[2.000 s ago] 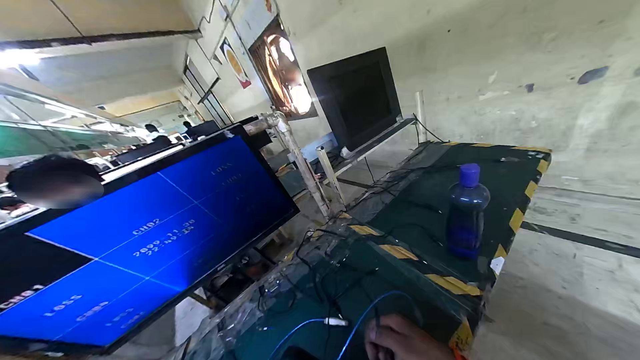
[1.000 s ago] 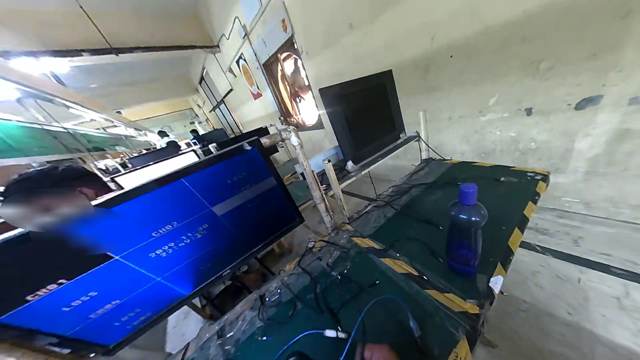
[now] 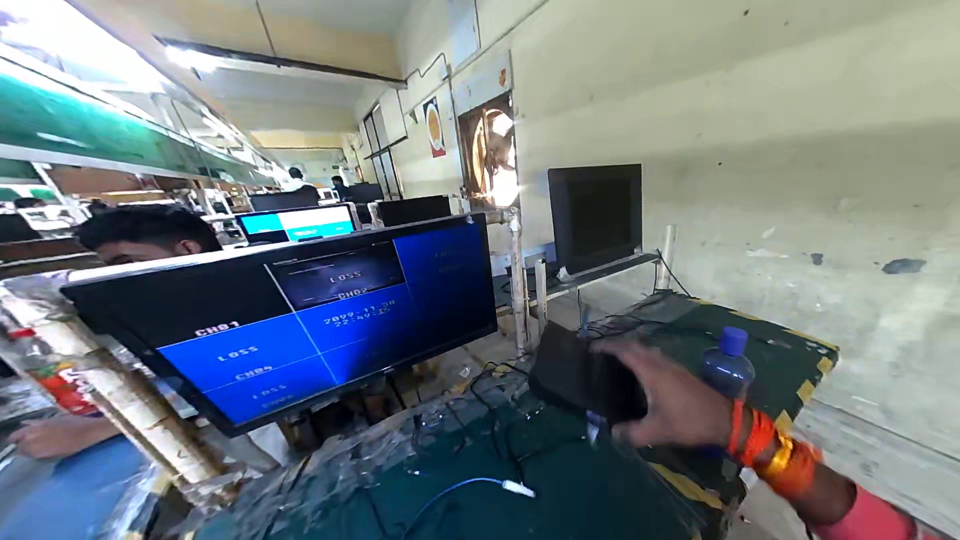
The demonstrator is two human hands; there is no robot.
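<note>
My right hand [image 3: 667, 397], with orange and yellow threads at the wrist, grips a dark, box-shaped object [image 3: 577, 371] above the green bench top. The object is blurred, so its exact kind cannot be told. Just behind the hand stands a blue-capped plastic bottle [image 3: 727, 364], partly hidden by it. A blue cable with a white connector [image 3: 517, 489] lies on the green mat [image 3: 570, 495] in front. To the left, a large monitor [image 3: 360, 322] shows a blue screen split into panes. My left hand is not in view.
A person [image 3: 150, 232] sits behind the monitor, with a forearm [image 3: 67, 435] at the far left beside a bottle with a red label [image 3: 56, 375]. Black cables [image 3: 495, 405] tangle along the bench. A dark screen [image 3: 598, 217] stands on a shelf by the wall. Pale pipes [image 3: 517, 277] rise beyond the bench.
My right hand has come up from the lower edge and now holds the dark object. One pane of the monitor has turned from blue to a dark picture. The view has shifted and levelled.
</note>
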